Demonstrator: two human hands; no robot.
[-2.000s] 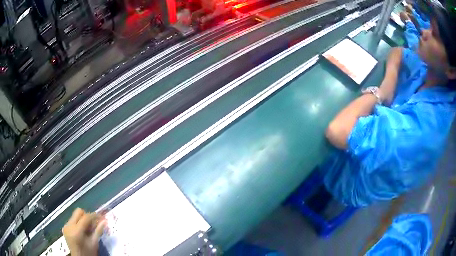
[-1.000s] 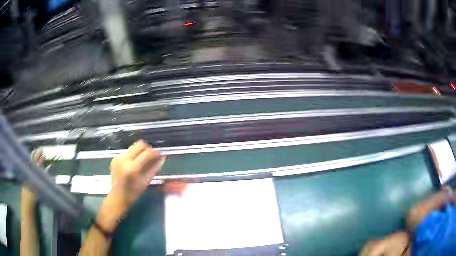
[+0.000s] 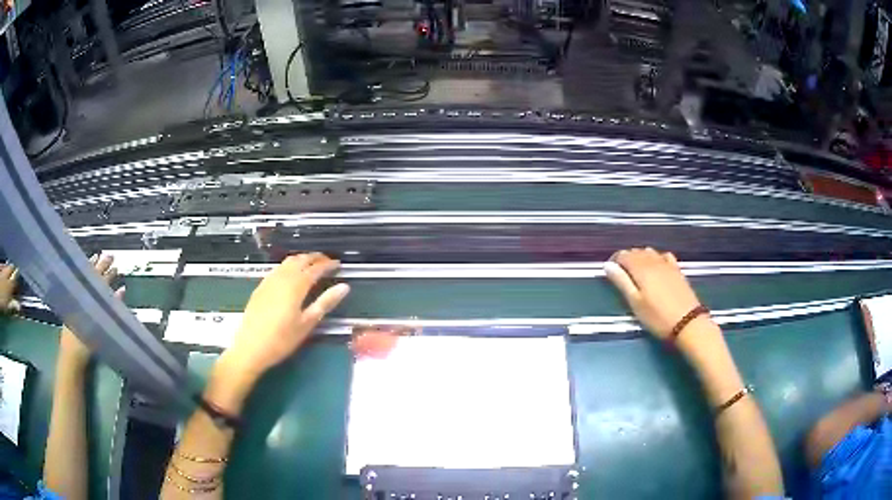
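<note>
My left hand (image 3: 291, 305) reaches over the near silver rail left of the white sheet, thumb apart from the fingers, with nothing seen in it. My right hand (image 3: 653, 281) is over the same rail on the right, thumb apart and fingers bent, also with nothing seen in it. The glaring white sheet (image 3: 460, 405) lies on the green bench between my forearms, with a red patch at its upper left corner. A dark housing (image 3: 469, 482) with bright screws at its ends lies at its near edge, cut off by the picture's bottom.
Silver guide rails (image 3: 509, 220) run across beyond my hands. Dark units (image 3: 318, 195) sit between rails at left. White strips (image 3: 202, 326) lie by the near rail. A grey slanting post (image 3: 73, 259) crosses at left. Another person's arm (image 3: 66, 410) is behind it; a blue sleeve (image 3: 861, 449) is at right.
The view has turned left and steadied. My right hand has come clearly into view over the rail. My left hand's fingers are spread wider. The housing's top shows more at the bottom.
</note>
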